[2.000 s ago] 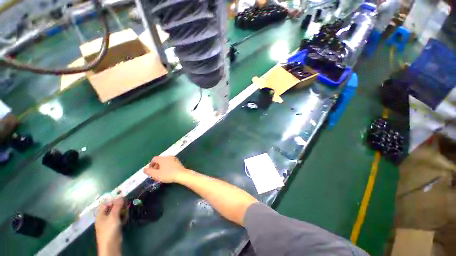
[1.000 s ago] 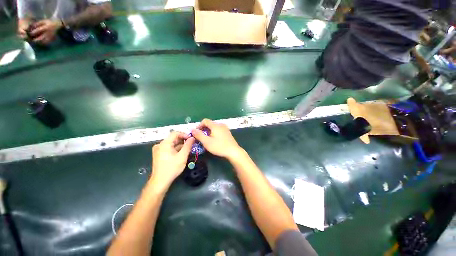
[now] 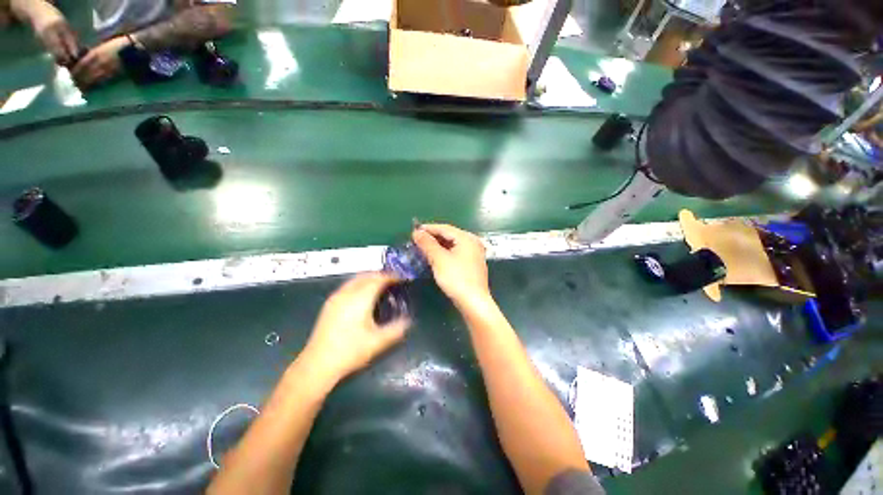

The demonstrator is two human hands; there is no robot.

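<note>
My left hand is shut round a black cylindrical housing just above the dark green mat; the hand is slightly blurred. My right hand is beside it, thumb and finger pinched on the edge of a small dark bluish round insert. The insert is over the pale metal rail, just beyond the housing. Its wires cannot be made out. A thin white ring lies flat on the mat near my left forearm, and a tiny ring lies left of my left hand.
Black units stand or lie on the green belt beyond the rail. A large carton and a person's hands are beyond. A black flexible duct hangs right. A torn carton and paper sheet lie right.
My left hand has moved from the insert down to the housing and taken hold of it. My right hand has moved right, still at the insert. The units on the belt have shifted left.
</note>
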